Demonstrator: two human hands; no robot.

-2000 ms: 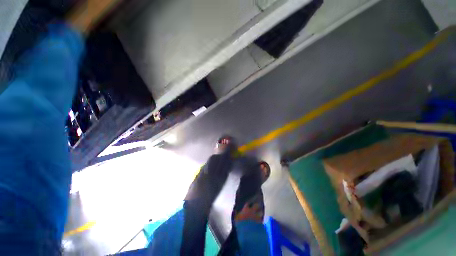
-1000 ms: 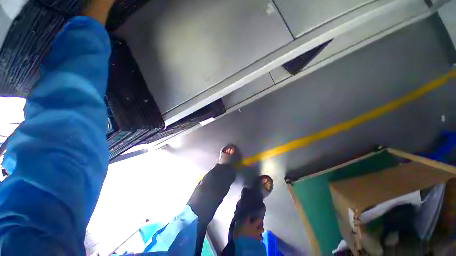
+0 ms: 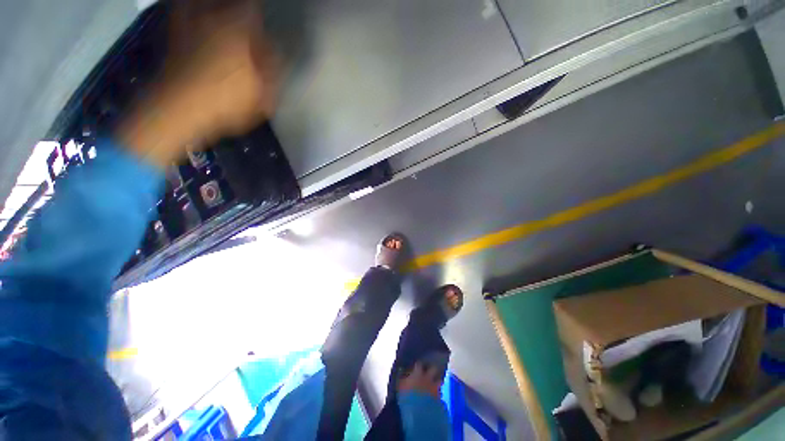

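My left hand is blurred, at the upper left, over black blister trays on a shelf. Its fingers are not clear, and I cannot tell whether it holds anything. Silvery square parts with round centres sit in pockets of the top tray, below my wrist. The trays are stacked, with ridged edges. My right hand is small and low in the view, beside my dark-trousered leg. Its grip is not clear.
A grey-white metal shelf runs across the top. The grey floor has a yellow line. At right, an open cardboard box stands by a green board. Blue stools stand at the bottom and right edge.
My left hand has moved down and right from the top edge, across the trays. Silvery parts in the pockets now show more than one second ago. My right hand stays by my leg.
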